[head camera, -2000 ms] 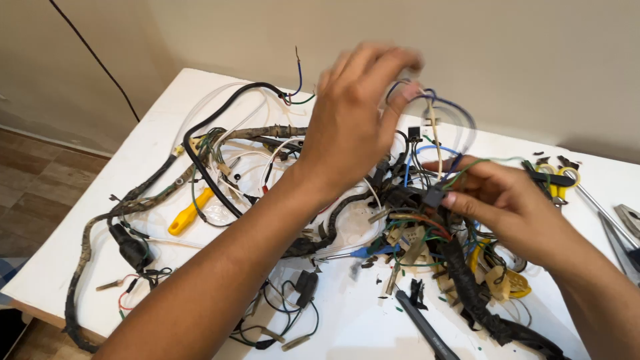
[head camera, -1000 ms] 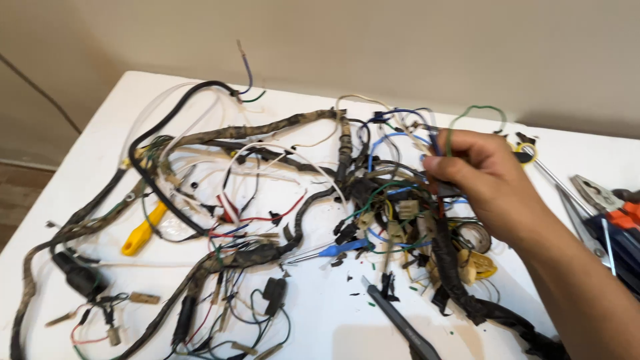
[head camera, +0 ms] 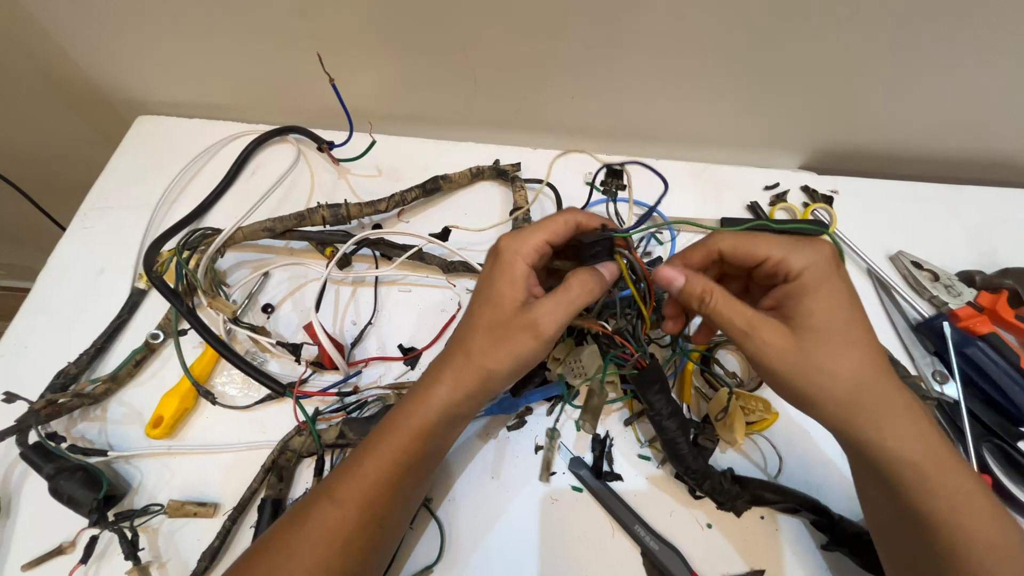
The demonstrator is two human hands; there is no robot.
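Note:
My left hand (head camera: pixel 552 280) grips a black plastic connector (head camera: pixel 596 247) between thumb and fingers, with yellow, orange and grey wires running down from it. Close by on the right, my right hand (head camera: pixel 744 296) has its thumb and bent fingers beside those wires; whether it pinches one cannot be told. A green wire (head camera: pixel 696 224) passes from the connector over the right hand. Below both hands lie a cream multi-pin connector (head camera: pixel 579 364) and a thick black taped wiring harness (head camera: pixel 672 424). Behind the left hand, another black connector (head camera: pixel 614 181) with a dark blue wire rests on the white table.
A utility knife (head camera: pixel 628 512) lies in front of the hands. Pliers with orange handles (head camera: pixel 936 284), scissors (head camera: pixel 932 368) and a screwdriver (head camera: pixel 880 264) are at the right. A yellow handle (head camera: pixel 182 396) and more taped harness (head camera: pixel 360 204) spread across the left. A wall (head camera: pixel 512 80) stands behind.
My left hand, raised two seconds ago and out of view one second ago, is now at the black connector. My right hand is beside it, at the wires.

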